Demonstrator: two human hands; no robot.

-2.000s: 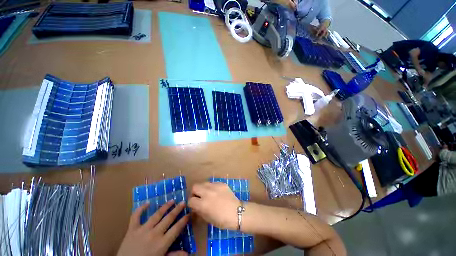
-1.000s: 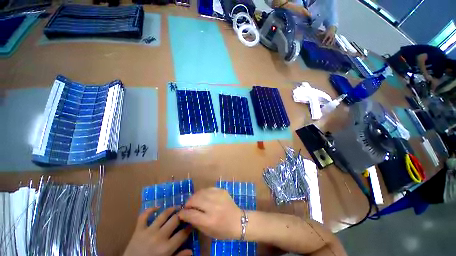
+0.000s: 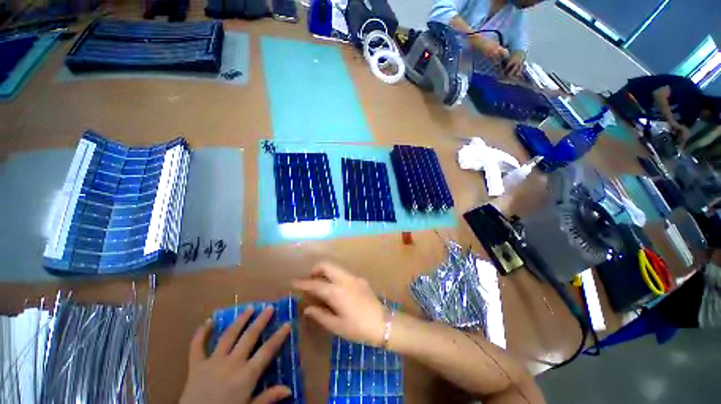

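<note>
A blue solar cell piece [image 3: 229, 316] lies before me, with thin ribbon ends at its far edge. My left hand [image 3: 229, 359] rests on it, fingers spread, covering much of it. A second blue solar cell piece [image 3: 368, 375] lies to its right, partly under my right forearm. My right hand [image 3: 345, 304] is above the gap between the pieces, fingers apart, with nothing visible in it. Short silver ribbons [image 3: 451, 288] lie heaped to the right, beside a white strip [image 3: 490, 304].
Long ribbons [image 3: 95, 355] lie at lower left, a curved blue cell stack [image 3: 118, 205] beyond. Three dark cell groups [image 3: 368, 189] lie on a green sheet [image 3: 348, 237]. A black-based stand [image 3: 494, 237] and grey machine [image 3: 573, 229] are right. A person's hands [image 3: 506, 59] show at the far side.
My right hand has lifted off the left cell piece and moved slightly away from me, its fingers spreading. My left hand stays on the piece. The view has shifted a little.
</note>
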